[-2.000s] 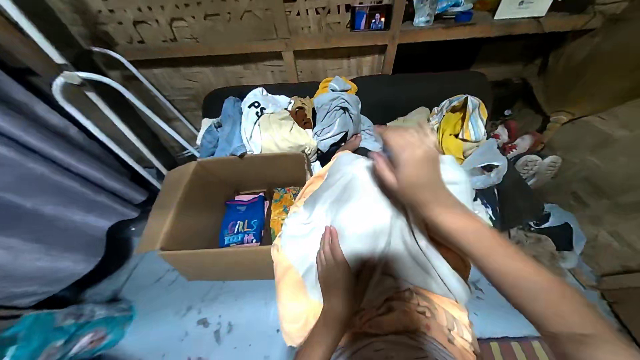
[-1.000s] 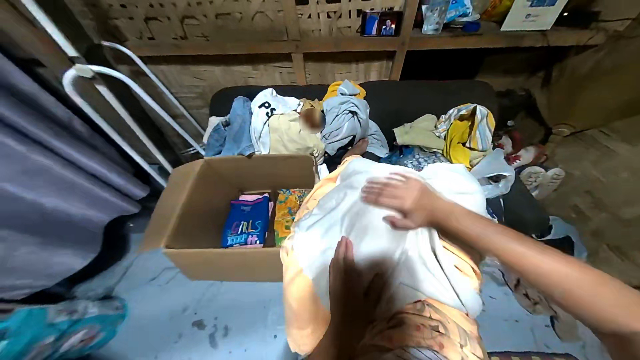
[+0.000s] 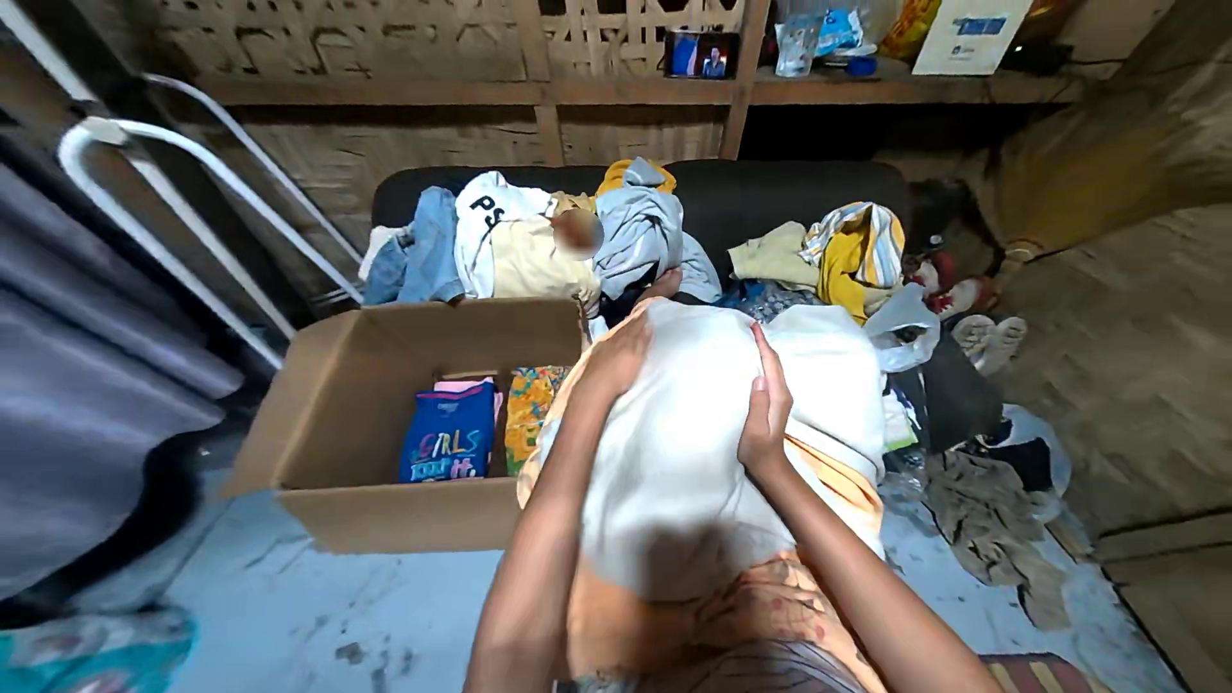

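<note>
White cloth (image 3: 674, 423) lies spread over my lap, on top of orange patterned fabric (image 3: 837, 481). My left hand (image 3: 616, 361) rests on its left edge, and my right hand (image 3: 767, 409) lies on it further right, fingers extended and pointing away from me. Neither hand clearly grips the cloth. Left of my lap stands an open cardboard box (image 3: 404, 515) holding a folded blue garment with colourful lettering (image 3: 449, 433) and a yellow floral cloth (image 3: 529, 414). A bare foot, partly hidden, shows beyond the white cloth.
Piled clothes, including a denim piece (image 3: 433, 250) and a grey garment (image 3: 635, 236), lie on a black sofa (image 3: 770, 188). Yellow and striped cloths (image 3: 857, 250) and a plastic bag (image 3: 905, 327) are at right. A white metal frame (image 3: 221, 168) stands left; a wooden shelf (image 3: 895, 89) runs behind.
My right hand has moved from across the upper middle of the white cloth to its right part. My left hand has moved from the lower middle to the cloth's upper left edge.
</note>
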